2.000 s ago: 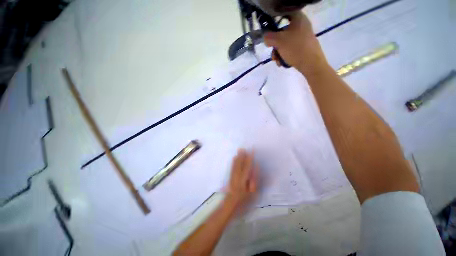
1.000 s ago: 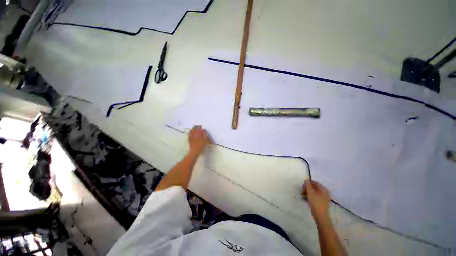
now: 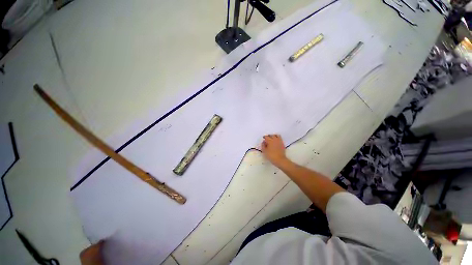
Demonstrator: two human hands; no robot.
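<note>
A long white-topped fabric panel [image 3: 202, 103] lies across the table with dark cut edges. My right hand [image 3: 273, 147] rests on its near edge beside the curved corner, fingers bent and slightly apart on top. My left hand [image 3: 93, 253] is at the panel's lower left end, blurred and partly cut off by the picture's bottom. Its fingers are not clear. The knife machine's base plate [image 3: 233, 39] stands at the panel's far edge, with its black handle [image 3: 263, 9] above it. The motor is out of view.
Three metal weights [image 3: 198, 145] lie on the panel. A brown wooden strip [image 3: 108, 150] crosses its left end. Scissors [image 3: 36, 253] lie at bottom left, near another cut piece [image 3: 4, 178]. Fabric scraps [image 3: 370, 150] are heaped beyond the table's edge at right.
The view has turned, bringing the base plate to top centre. My left hand is now at the panel's lower left end. My right hand is still at the near edge, by the curved corner.
</note>
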